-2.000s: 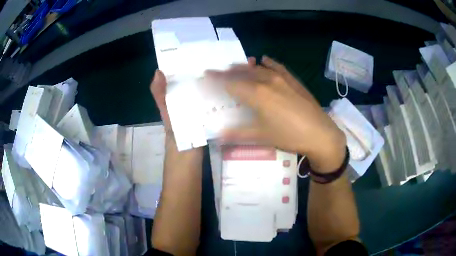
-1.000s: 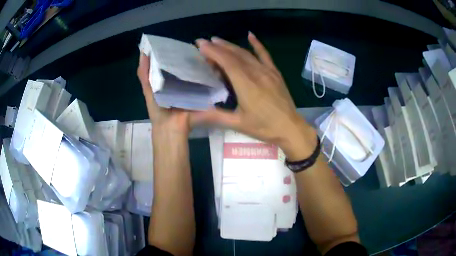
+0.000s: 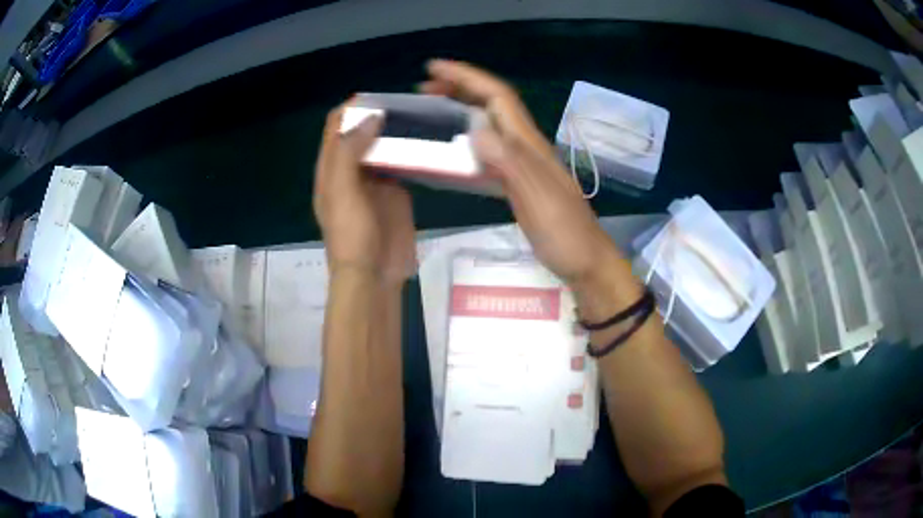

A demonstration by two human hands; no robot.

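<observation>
A white carton sleeve (image 3: 430,157) is held up above the dark bench, its open end showing a dark hollow inside. My left hand (image 3: 362,192) holds its left end. My right hand (image 3: 521,167) is at its right end, slightly blurred, with the thumb side against the card and fingers raised. A pile of flat carton blanks (image 3: 501,395) with a red "WARNING" band lies below my hands at the centre. Clear trays with white cables (image 3: 703,278) are stacked right of my right wrist.
Another tray with cable (image 3: 612,137) lies beyond my right hand. Half-sleeved packs (image 3: 132,339) are piled at the left. A leaning row of sleeved packs (image 3: 835,243) stands at the right. A grey strip crosses the bench.
The card went from flat to an opened, hollow sleeve and now shows its open end. My hands have shifted a little right since a second ago. The far tray with cable has moved left.
</observation>
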